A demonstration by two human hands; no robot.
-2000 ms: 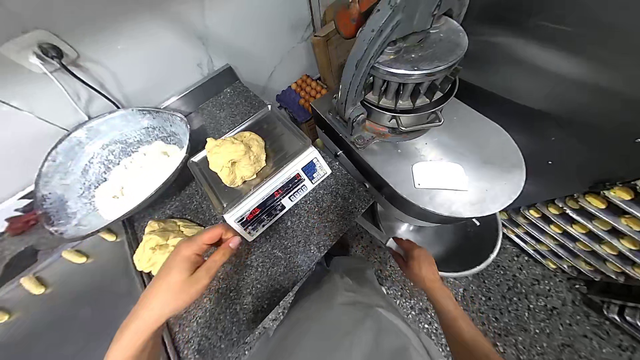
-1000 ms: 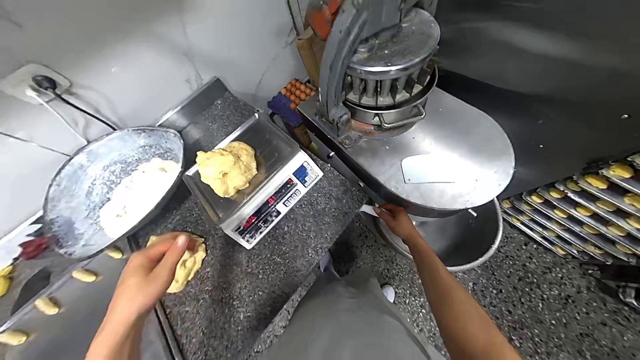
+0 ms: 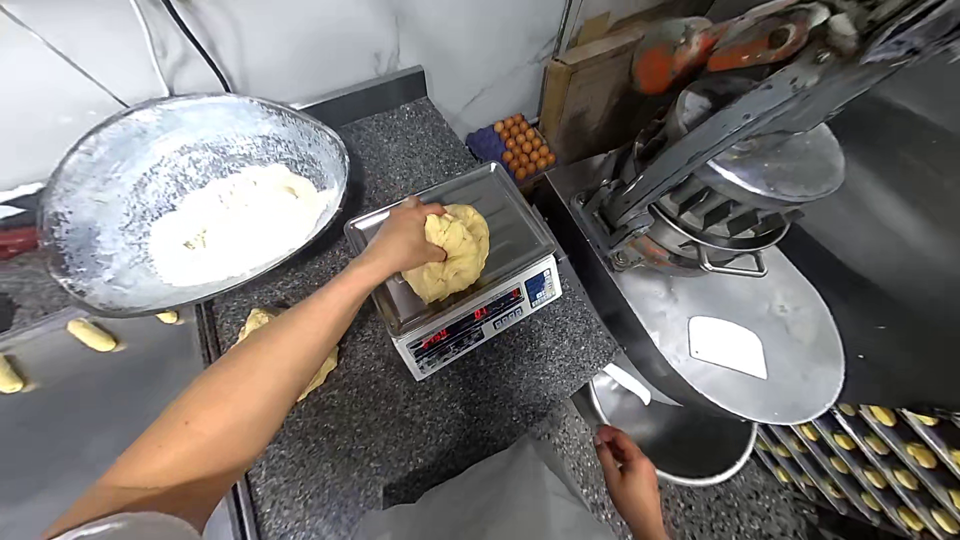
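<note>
My left hand (image 3: 409, 238) grips the near-left side of a lump of yellow dough (image 3: 457, 251), which rests on the metal pan of a digital scale (image 3: 517, 217). A second piece of dough (image 3: 319, 373) lies on the granite counter, partly hidden under my left forearm. My right hand (image 3: 626, 469) is low at the right, beside the rim of a metal bowl (image 3: 694, 442), its fingers curled with nothing visible in them. Just above it, a white scraper or blade (image 3: 628, 381) lies at the counter's corner, over the bowl.
A large metal basin of flour (image 3: 240, 217) stands at the left, by a tray (image 3: 67, 420) with shaped dough pieces. To the right is a dough divider press (image 3: 720, 180) with a white plastic scraper (image 3: 727, 346) on its table. Eggs (image 3: 525, 146) sit behind; trays of dough pieces (image 3: 870, 457) are lower right.
My left hand has moved from the dough on the counter to the dough on the scale and grips it. My right hand has come away from the white thing at the counter's corner.
</note>
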